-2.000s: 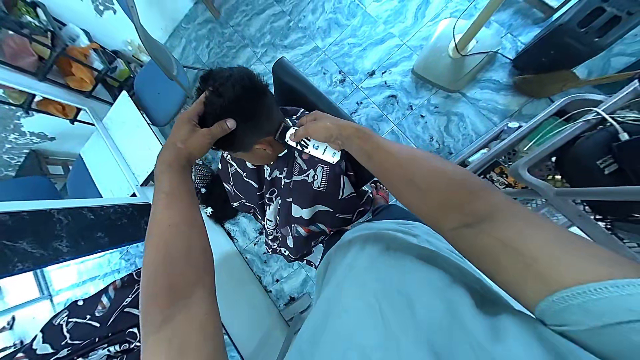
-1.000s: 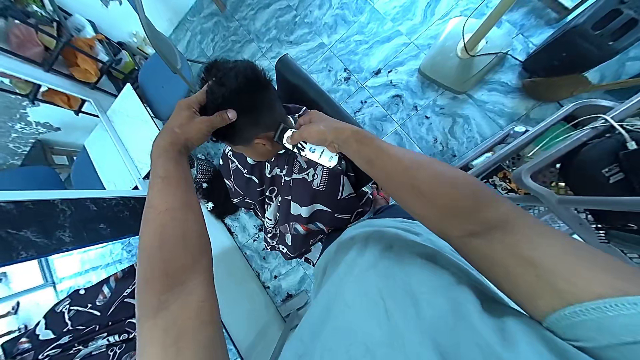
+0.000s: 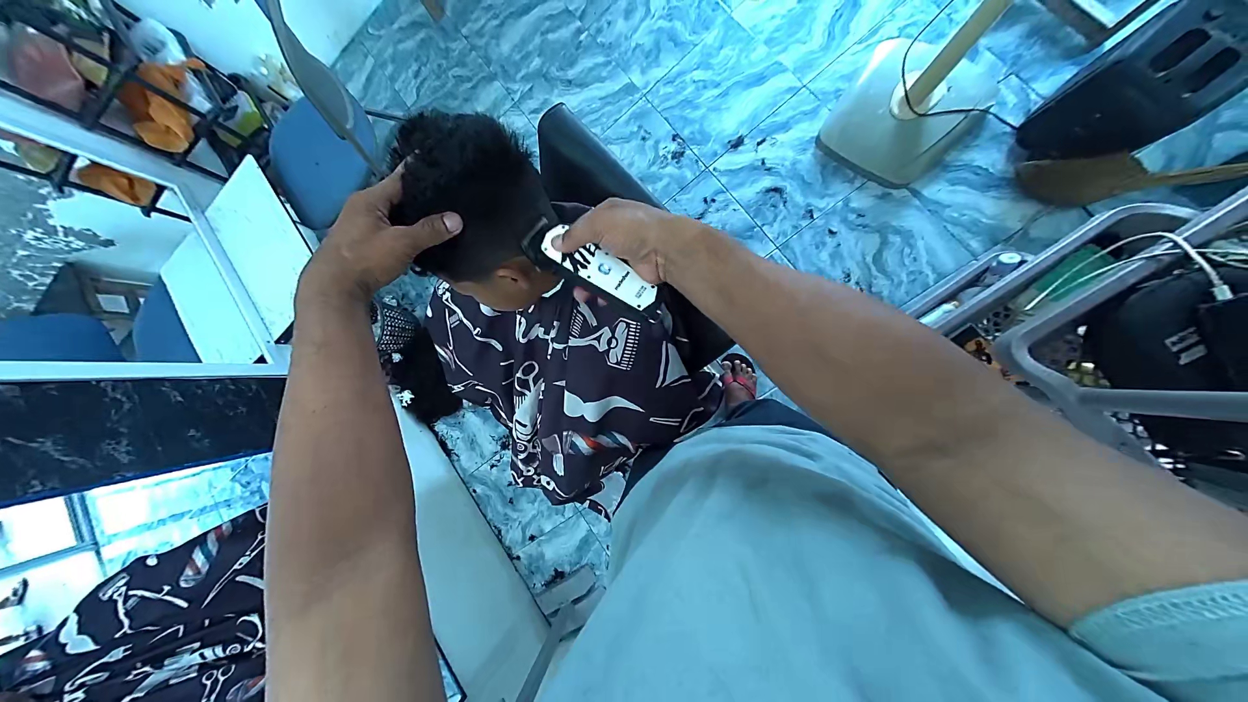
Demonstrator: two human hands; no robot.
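Note:
A seated person with short black hair [image 3: 478, 185] wears a dark barber's cape [image 3: 585, 390] printed with white scissors and combs. My left hand [image 3: 375, 239] rests against the front and top of the head, thumb and fingers spread over the hair. In my right hand [image 3: 619, 244] is a hair clipper [image 3: 604, 273] with a white, printed top. The clipper's dark blade end lies at the hair behind the ear, low on the head. Some of my right fingers are hidden beneath the clipper.
A black chair back [image 3: 595, 146] stands behind the person. Cut hair lies on the blue marbled floor tiles [image 3: 741, 127]. At right are a metal-framed cart [image 3: 1082, 395] with cables and a pale stand base [image 3: 897, 117]. A mirror [image 3: 127, 487] and a blue chair [image 3: 317, 156] are at left.

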